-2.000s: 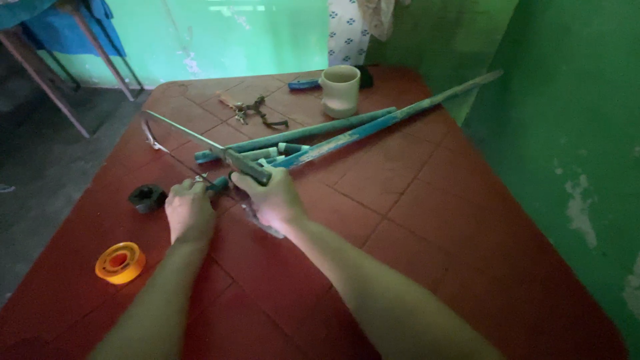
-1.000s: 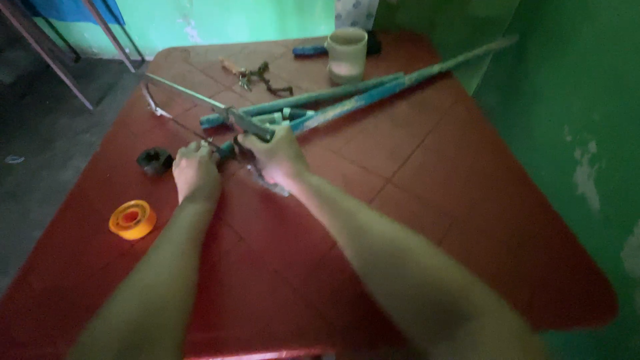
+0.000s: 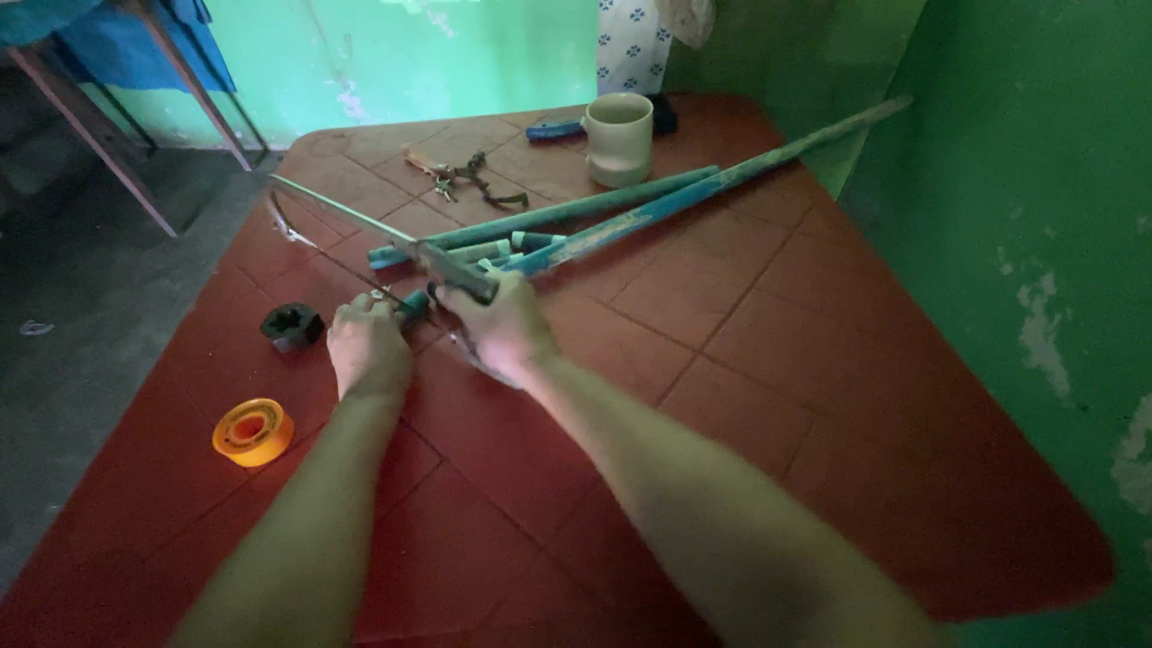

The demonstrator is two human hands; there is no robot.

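Note:
My right hand (image 3: 508,328) grips the handle of a hacksaw (image 3: 346,211), whose frame points up and left. Its blade lies across a short teal pipe piece (image 3: 414,306), which my left hand (image 3: 369,346) holds against the table. Just beyond my right hand are short pipe pieces with pale ends (image 3: 481,252), beside two long blue-green pipes (image 3: 652,211) that cross toward the back right. To the left of my left hand sits a black ring-shaped fitting or die (image 3: 292,327). Nearer the table's left edge lies an orange tape roll (image 3: 253,433).
On the far part of the red table (image 3: 765,423) stand a pale mug (image 3: 619,139) and a blue-handled object (image 3: 555,131) partly behind it. Keys with a dark strap (image 3: 459,178) lie to the mug's left. A green wall (image 3: 1017,270) rises at the right; one pipe extends past the table edge.
Both hands keep their holds on the saw and the short pipe. The saw stays across the pipe; any stroke between frames is too small to tell. The view tilts slightly.

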